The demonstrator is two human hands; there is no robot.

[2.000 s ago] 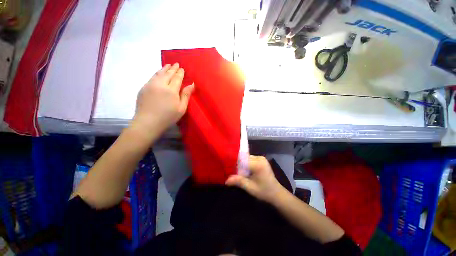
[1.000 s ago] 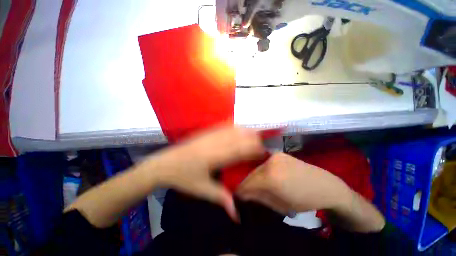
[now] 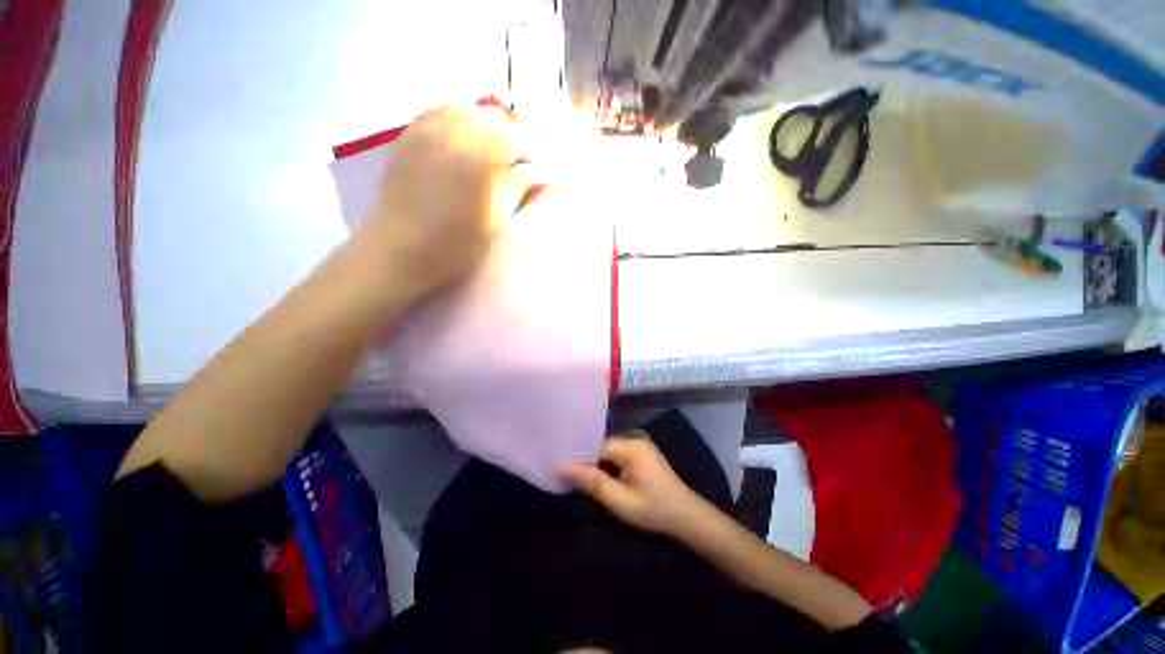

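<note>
A pale pink piece [image 3: 517, 345] lies over a red panel [image 3: 615, 319], whose red shows as thin strips along the top and right edges. Its lower end hangs over the table's front edge. My left hand [image 3: 447, 179] is on the upper part of the piece, fingers curled, near the needle area. My right hand [image 3: 632, 483] pinches the lower right corner above my lap. The sewing machine [image 3: 767, 64] stands at the upper right; its presser foot is lost in the lamp glare.
Black-handled scissors [image 3: 824, 147] lie on the machine bed. A small green-orange tool [image 3: 1032, 256] is at far right. Stacked red and pale strips [image 3: 77, 192] lie on the left. Below are blue crates [image 3: 1041, 473] and a red cloth heap [image 3: 875, 492]. The table's front edge [image 3: 830, 358] runs across.
The pale pink piece now covers the red panel. My left hand has moved up onto it near the needle area. My right hand has moved apart from the left, to the piece's lower corner.
</note>
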